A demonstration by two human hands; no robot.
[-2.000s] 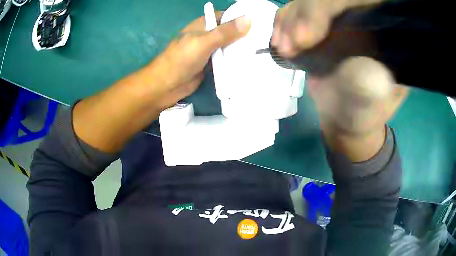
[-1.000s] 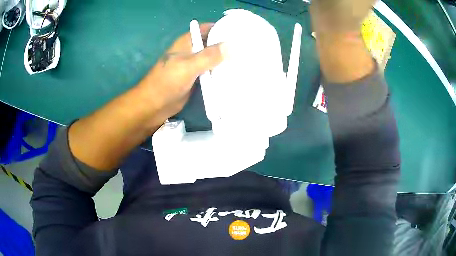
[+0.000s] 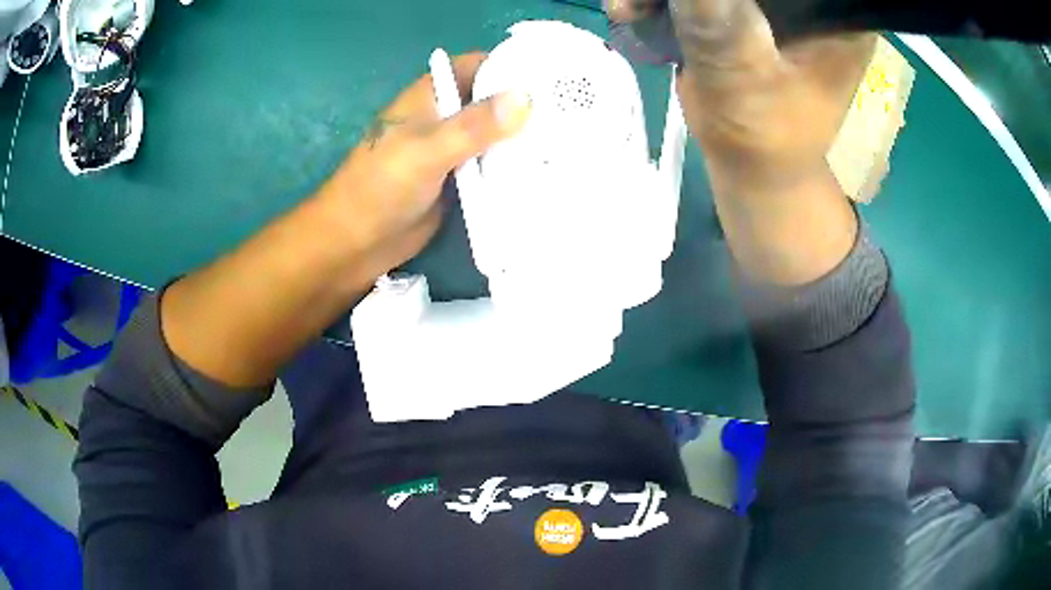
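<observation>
A white security camera unit [image 3: 553, 219] lies in front of me, its L-shaped bracket end toward my body, its rounded head with a dotted speaker grille [image 3: 574, 95] away from me. Slim white antennas stand along both sides. My bare left hand [image 3: 432, 161] holds the unit at the left of its head, thumb on top, other fingers hidden underneath. My bare right hand [image 3: 749, 98] is right of the head, closed around the dark electric screwdriver [image 3: 876, 17], which is blurred and runs off to the upper right. Its tip is not clearly visible.
Other camera units with an open shell and wires [image 3: 101, 121] lie at the upper left of the green bench [image 3: 254, 104]. A tan cardboard scrap with yellow lumps [image 3: 872, 127] lies right of my right hand. Blue stools show below the bench edge.
My right hand went off the unit to the top edge, then came back down beside the head with the screwdriver. The unit has shifted slightly left and toward me since the first frame.
</observation>
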